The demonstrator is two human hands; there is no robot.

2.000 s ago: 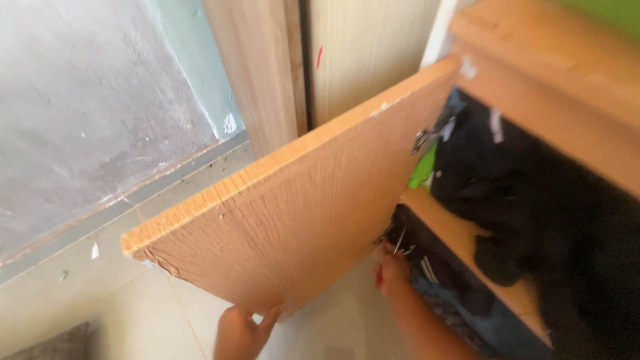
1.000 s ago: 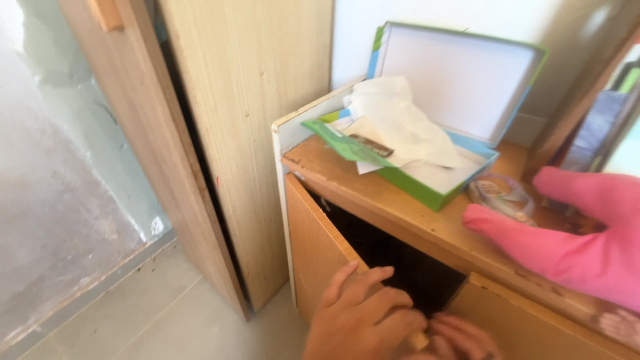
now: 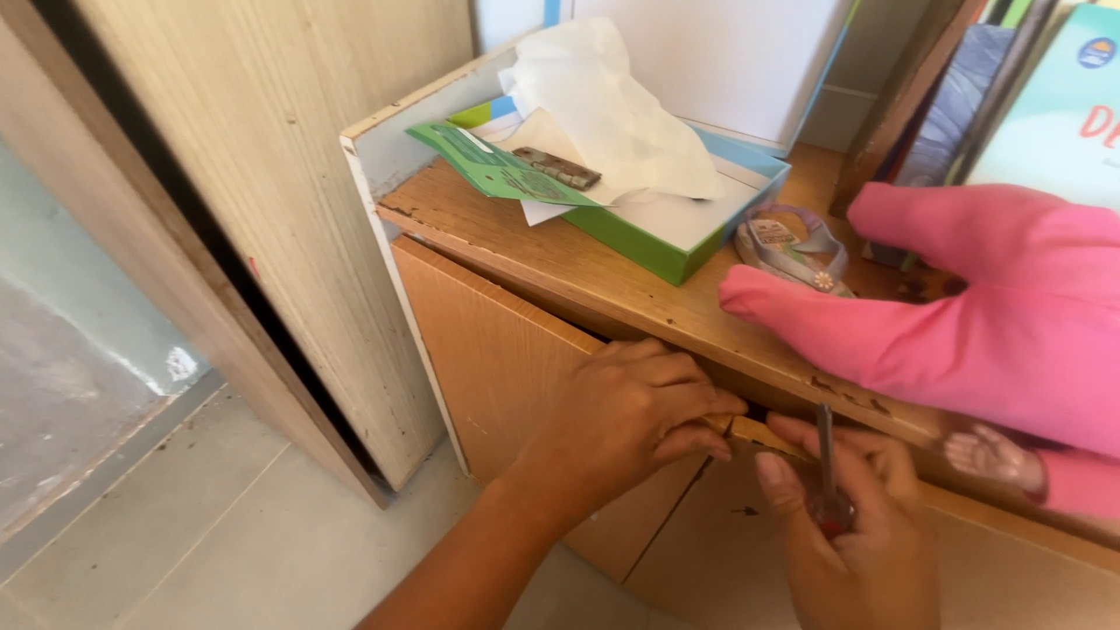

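My left hand (image 3: 626,411) grips the top edge of the left wooden cabinet door (image 3: 490,350) near its free corner. In my right hand (image 3: 862,516) is a screwdriver (image 3: 827,464), its metal shaft pointing up and its handle partly hidden by the palm. The fingertips of that hand rest at the top edge of the right cabinet door (image 3: 744,525). The two doors stand nearly side by side with a thin gap between them. Above them a dark gap shows under the cabinet top (image 3: 560,262).
On the cabinet top are an open green and blue cardboard box (image 3: 674,254) with white paper (image 3: 604,105) and a green card, a metal hinge (image 3: 556,166), a headband (image 3: 792,249), a pink-clothed doll (image 3: 980,297) and books (image 3: 1059,131). A tall wooden panel (image 3: 289,175) stands at left.
The left door stood wide open two seconds ago and is now swung nearly shut. My hands have moved from its lower part to the doors' top edges. The view has shifted much.
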